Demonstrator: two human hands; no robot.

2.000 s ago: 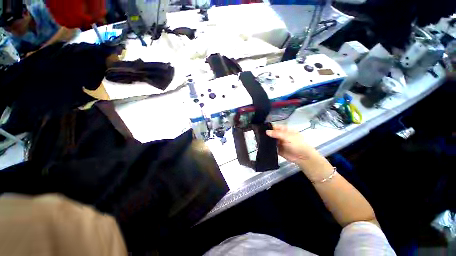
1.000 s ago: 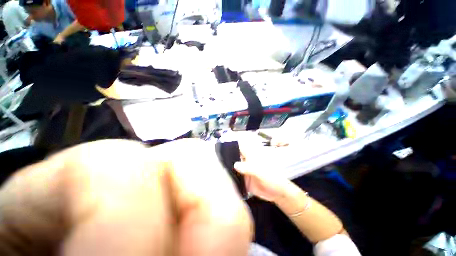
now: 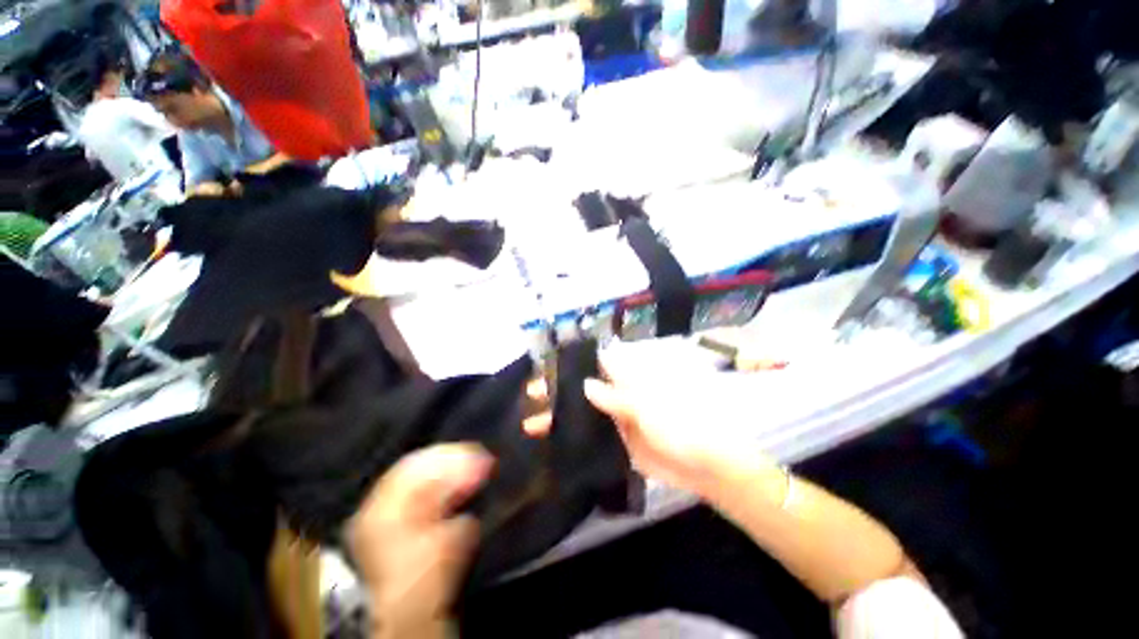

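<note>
The dark garment [image 3: 337, 424] lies across the table's front left and hangs over its edge. A dark band piece [image 3: 578, 418] stands at the garment's right end, just in front of the needle area [image 3: 572, 327]. My right hand [image 3: 650, 424] holds the band between thumb and fingers. My left hand [image 3: 425, 518] is blurred, above the front of the garment, with its fingers curled; whether it grips cloth cannot be told.
The white sewing machine [image 3: 749, 243] has a black strip [image 3: 662, 277] hanging over it. Yellow-handled snips [image 3: 967, 306] lie to the right. Dark folded pieces [image 3: 440, 241] lie behind. A person [image 3: 212, 125] sits at the back left near a red cloth [image 3: 275, 75].
The view has shifted left. My left hand has drawn back from close to the camera to the garment. My right hand has moved the band from the machine's front to the garment near the needle.
</note>
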